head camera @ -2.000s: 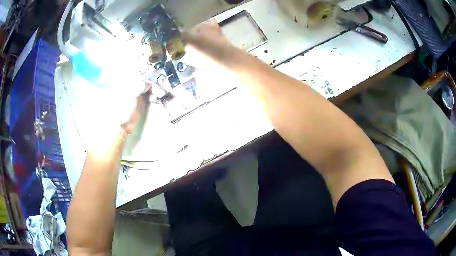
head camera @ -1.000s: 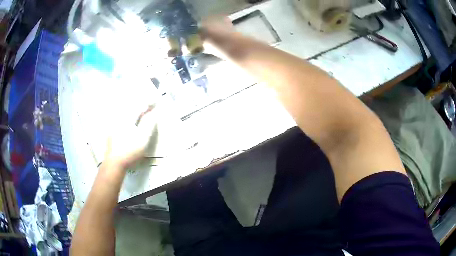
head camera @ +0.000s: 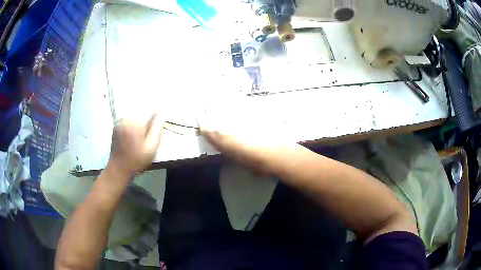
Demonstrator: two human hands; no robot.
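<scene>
A pale cloth piece, washed out white by the lamp, seems to lie on the white table (head camera: 295, 118); its outline is hard to tell. A thin dark line, perhaps a folded edge or seam (head camera: 181, 125), runs between my hands near the table's front edge. My left hand (head camera: 136, 141) is at its left end with fingers bent. My right hand (head camera: 213, 138) is at its right end, fingertips down. Glare hides what the fingertips hold. The sewing machine head (head camera: 395, 26) is at the upper right, its needle area (head camera: 237, 54) beyond my hands.
Snips (head camera: 415, 87) lie right of the machine head. The blue lamp (head camera: 198, 11) is at the top. A blue crate (head camera: 45, 113) stands left of the table. Khaki cloth (head camera: 422, 184) lies over a tray (head camera: 463, 211) at right. Pale cloth (head camera: 68, 184) hangs below the table's left front.
My right hand has come from beside the needle area to the table's front, close to my left hand. The view has shifted, showing more of the machine head. Pale cloth now shows below the table at left.
</scene>
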